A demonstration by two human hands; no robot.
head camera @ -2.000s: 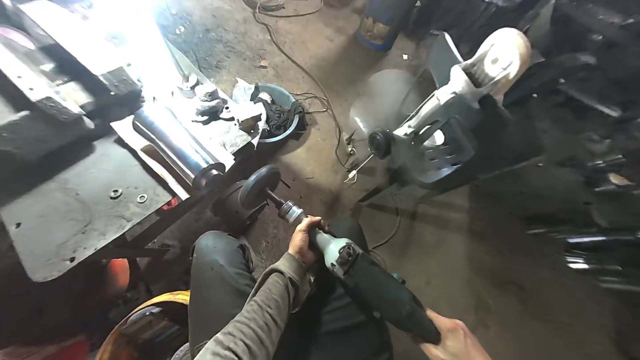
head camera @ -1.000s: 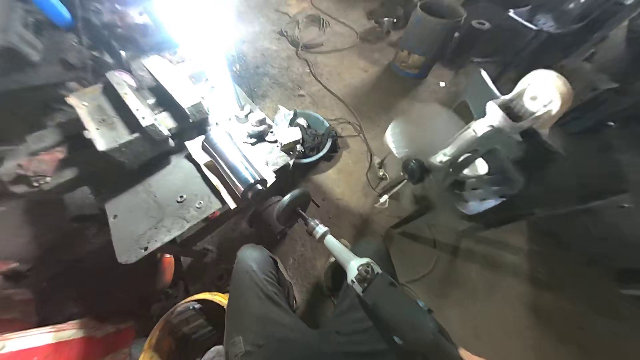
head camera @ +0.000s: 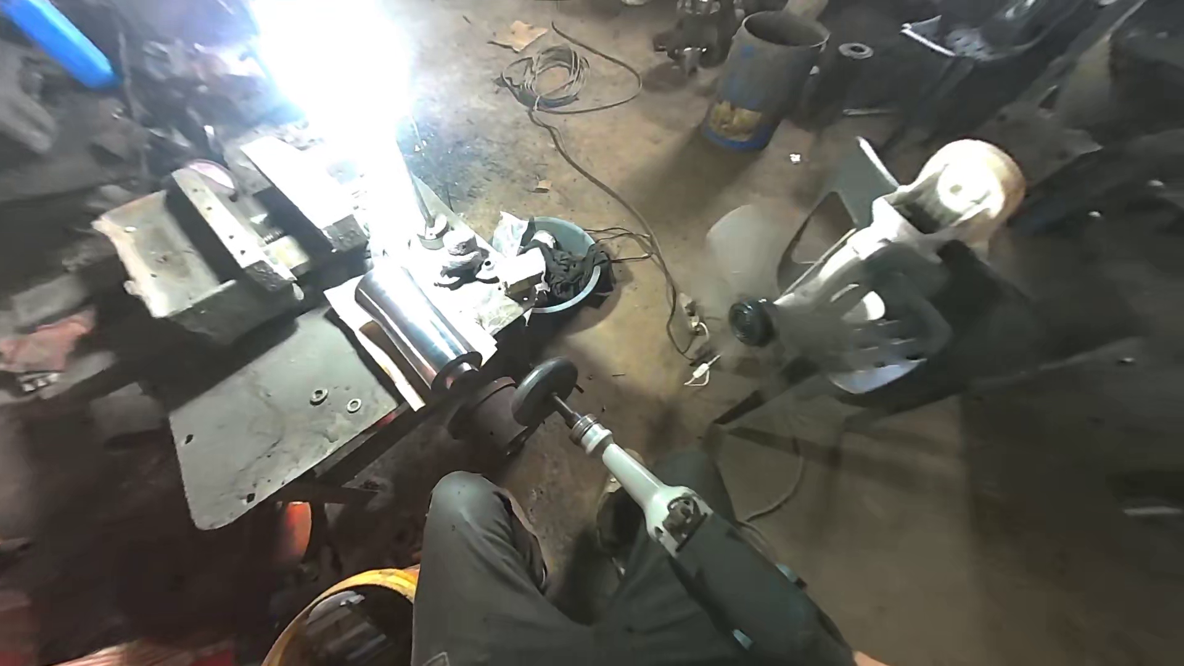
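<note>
A straight grinder with a pale metal neck points up and left over my lap, a dark round wheel on its spindle. Only a sliver of my right hand shows at the bottom edge, against the tool's rear end; its fingers are hidden. My left hand is out of view. Left of the wheel, a shiny metal cylinder lies on paper on a metal bench plate, with a narrower end toward the wheel. Two small rings or nuts lie on the plate.
A heavy vise stands on the left, under strong glare. Behind the bench are a tub of dark rags and a cable on the floor. At right a fan appears blurred. A metal drum stands farther back; a yellow-rimmed container is beside my leg.
My left hand, on the grinder's neck two seconds ago, has left it and gone out of view. Less of my right hand shows at the tool's rear. The view has shifted left.
</note>
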